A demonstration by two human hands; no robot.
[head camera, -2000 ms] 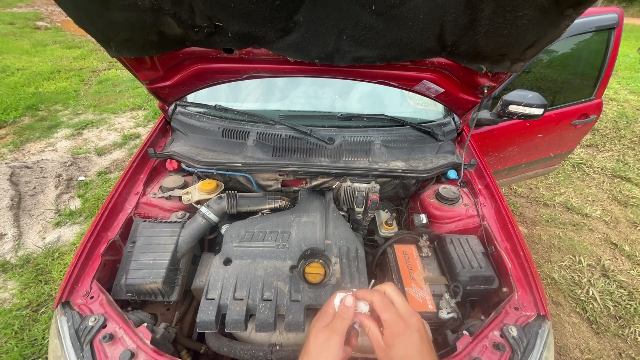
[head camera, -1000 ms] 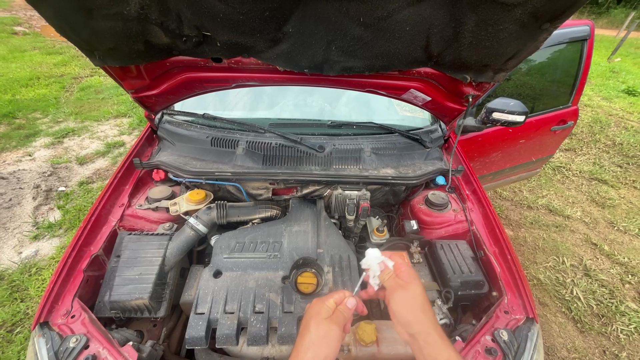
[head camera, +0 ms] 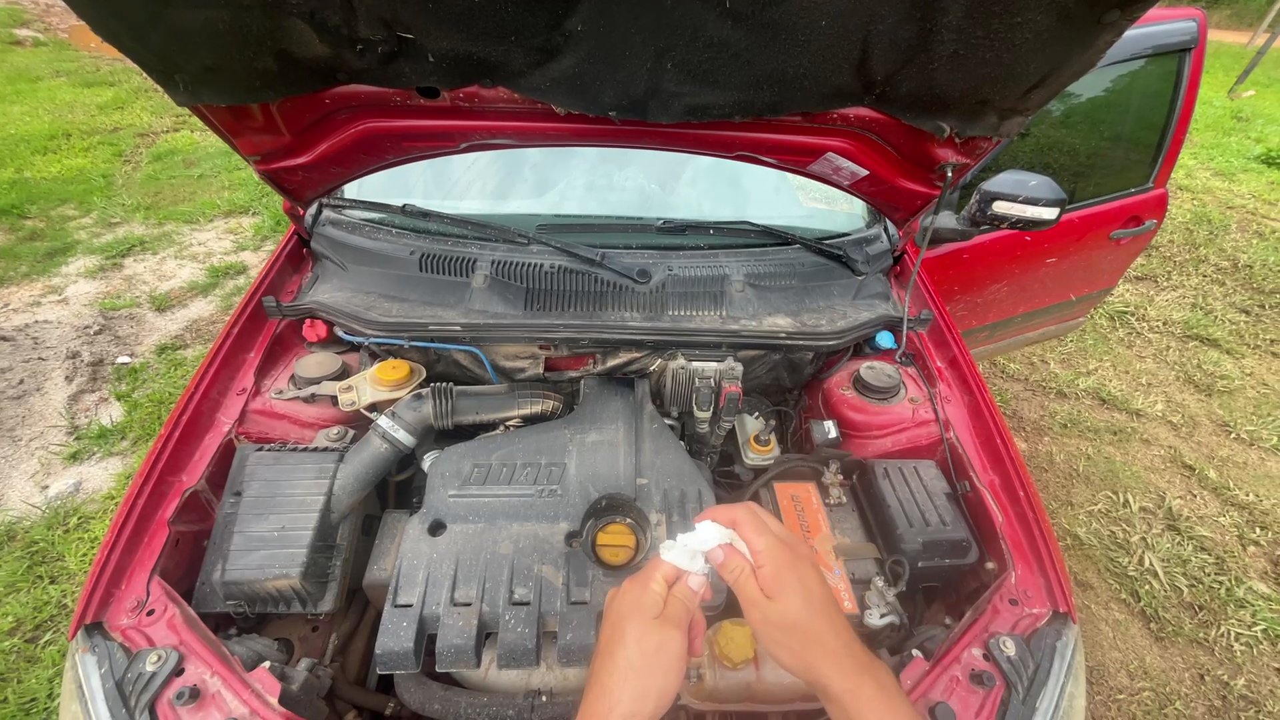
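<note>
My left hand [head camera: 650,625] and my right hand [head camera: 775,580] meet over the right part of the engine bay. Between their fingertips is a crumpled piece of white paper or cloth [head camera: 703,545], which my right hand pinches. The fingers of my left hand are closed at its lower edge; a thin rod seen there earlier is mostly hidden now. Just left of the hands is the yellow oil filler cap [head camera: 615,543], seated in the black plastic engine cover [head camera: 530,500]. Beneath them, the coolant reservoir [head camera: 750,685] bears a yellow cap [head camera: 734,643].
The raised hood [head camera: 620,50] hangs over the windshield, held by a thin prop rod [head camera: 922,260]. A battery with an orange label [head camera: 805,530] lies right of my hands, the air filter box [head camera: 275,530] far left. At right, the red car door [head camera: 1060,260] stands ajar.
A second ago, a thin rod showed between my left fingers and the white material; now my hands are closer together around it. The view has shifted slightly.
</note>
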